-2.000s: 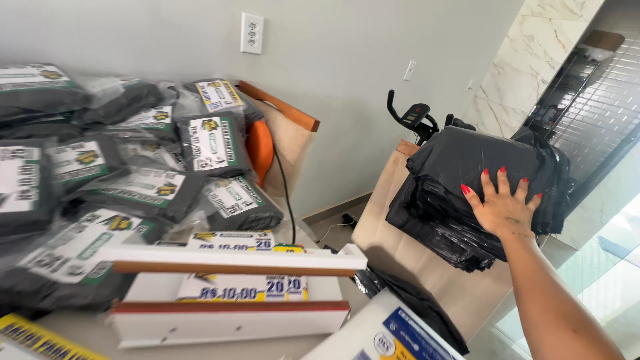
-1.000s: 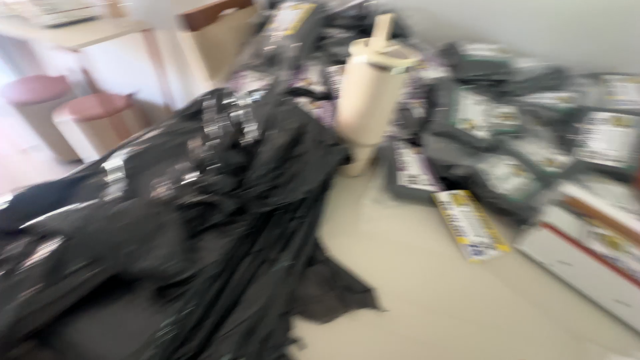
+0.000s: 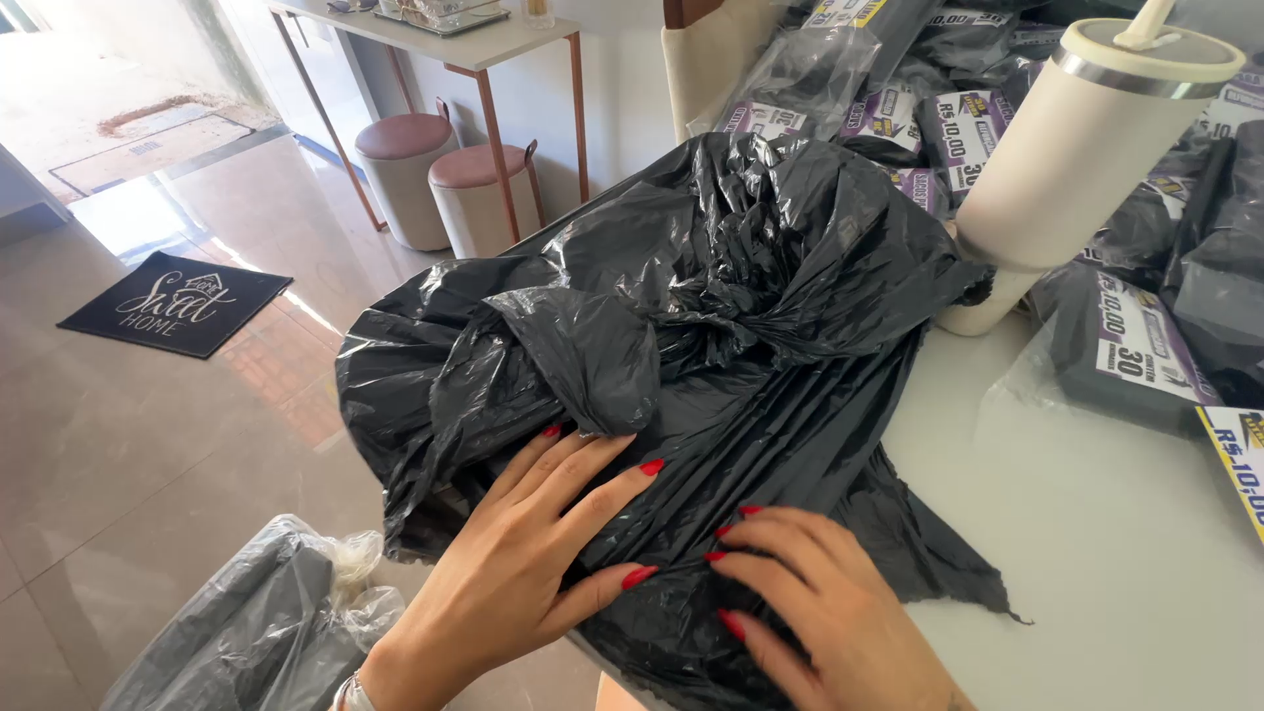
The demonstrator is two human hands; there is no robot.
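Observation:
A large bundle of black plastic bags, crumpled and knotted near its top, lies on the pale tabletop and overhangs its left edge. My left hand rests on the bundle with its fingers spread, their tips at a loose fold of plastic. To its right, my right hand touches the lower part of the bundle with curved fingers, holding nothing that shows. A cream tumbler with a lid and straw stands against the bundle's right side. Beyond it are packs of folded dark bags with printed labels.
A printed label card lies at the table's right. Below left is a clear plastic bag with dark contents. On the floor are a doormat and two pink-topped stools under a side table. A chair stands behind.
The view has swung far left from the stack of black bags on a chair, where one hand lay, to the bundle on the table. Both hands are now on this bundle.

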